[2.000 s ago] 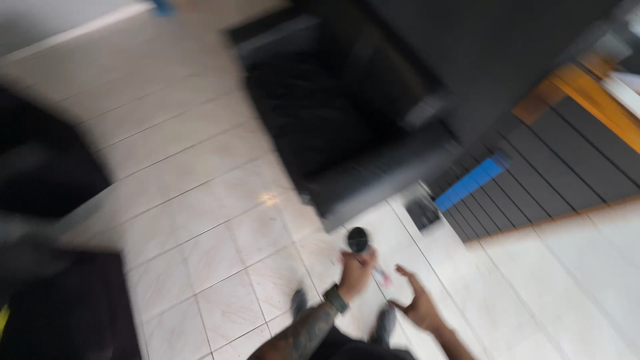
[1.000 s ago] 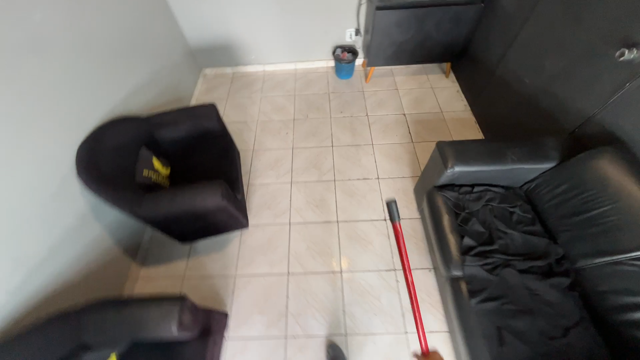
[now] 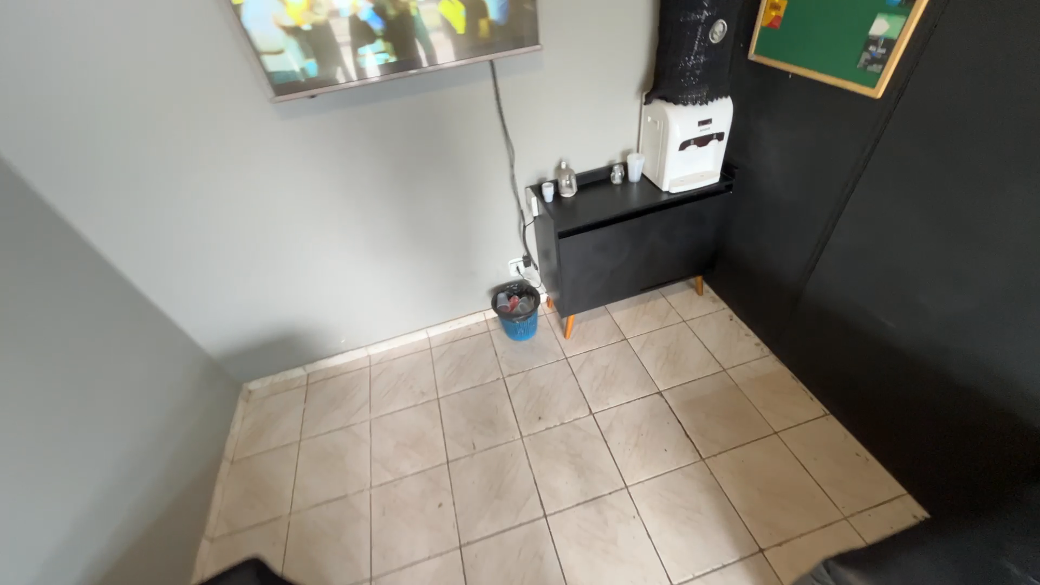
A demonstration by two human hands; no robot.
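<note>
Neither my left hand nor my right hand shows in the head view now, and the red pole seen earlier is out of sight too. A blue wastebasket with a black liner and discarded cups inside stands on the tiled floor, against the grey wall. To its right is a low black cabinet on wooden legs. It carries a white water dispenser with a black cover over its top, a small white cup, a glass bottle, a small glass jar and a taller plastic cup.
A television hangs on the grey wall, its cable running down to an outlet. A green board is on the black wall at the right. Dark furniture edges show at the bottom left and bottom right.
The view has swung up toward the far wall. The red pole with a hand at its lower end, seen a second ago, has left the view, and most of both armchairs and the sofa too.
</note>
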